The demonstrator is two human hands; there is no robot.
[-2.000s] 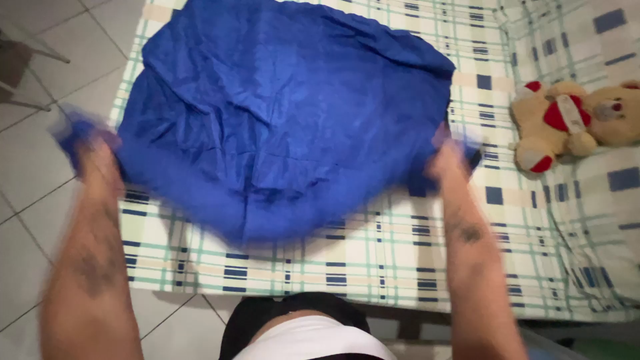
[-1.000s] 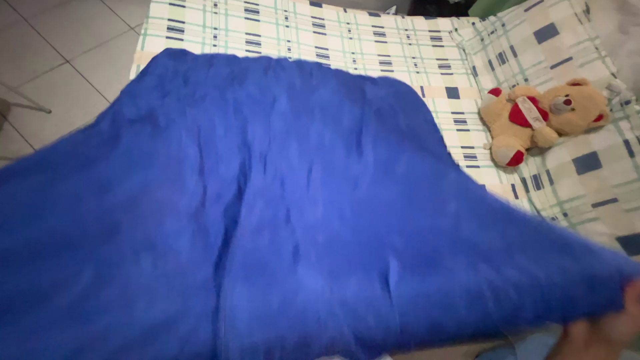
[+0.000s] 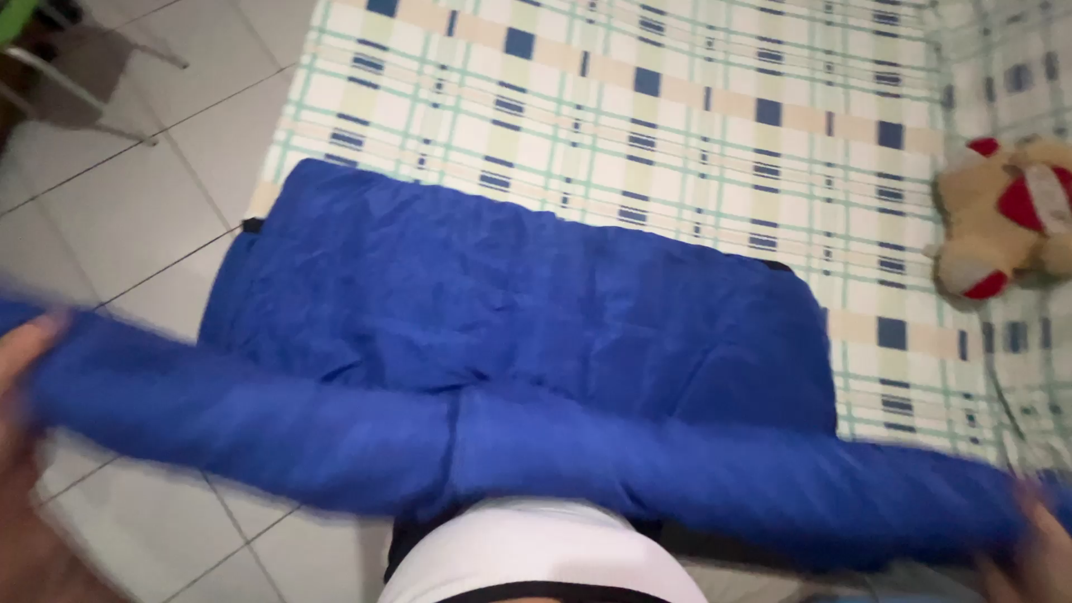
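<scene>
A blue fabric sheet (image 3: 536,310) lies partly on a bed with a plaid cover, its far edge gathered and wavy. Its near part is stretched sideways in front of my body. At the left edge of the view my left hand (image 3: 21,377), blurred, grips one end of the blue fabric. My right hand (image 3: 1026,536) grips the other end at the lower right, also blurred. The fabric between them hangs over the bed's near edge, close to my white top.
A plaid sheet (image 3: 636,142) covers the bed. A tan teddy bear (image 3: 980,218) with a red heart lies at the right. Tiled floor (image 3: 142,201) runs along the left, with thin metal legs (image 3: 67,84) of a piece of furniture at the upper left.
The blue fabric was bunched on the bed, then spread wide across the view; now its near part is drawn into a long band between my hands. My left hand has come back into view.
</scene>
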